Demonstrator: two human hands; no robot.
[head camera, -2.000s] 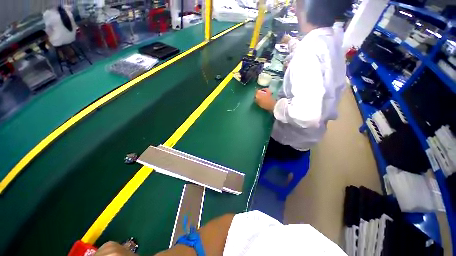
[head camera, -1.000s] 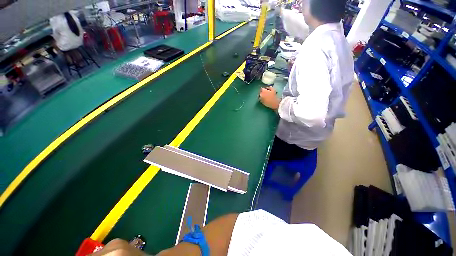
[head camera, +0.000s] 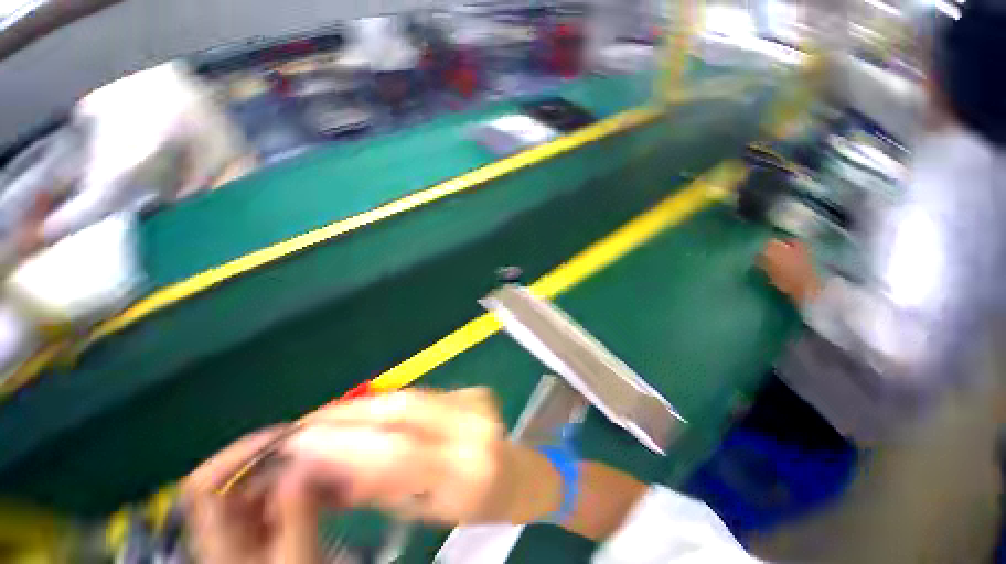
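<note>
The view is blurred. My right hand (head camera: 403, 454), with a blue wrist strap (head camera: 566, 483), is at lower centre, fingers bent. A thin tool like tweezers (head camera: 256, 458) shows at its fingertips. My left hand (head camera: 229, 509) is close against it at lower left, fingers curled; what it holds cannot be made out. A stack of grey-brown strips (head camera: 590, 361) with white edges lies slanted right of the yellow edge. A single strip (head camera: 548, 405) lies partly under my right wrist. A small dark module (head camera: 509, 274) sits at the stack's far end.
A bit of red bin (head camera: 359, 391) shows behind my right hand. Blurred small parts (head camera: 143, 538) lie at lower left. A seated person in white (head camera: 932, 253) is at right, their hand on the green bench (head camera: 706, 320). Another person in white (head camera: 154, 138) is across the belt at left.
The view has swung left, so bench and strips appear further right. My right hand has come up into view, and my left hand now shows beside it. A person at far left has come into view.
</note>
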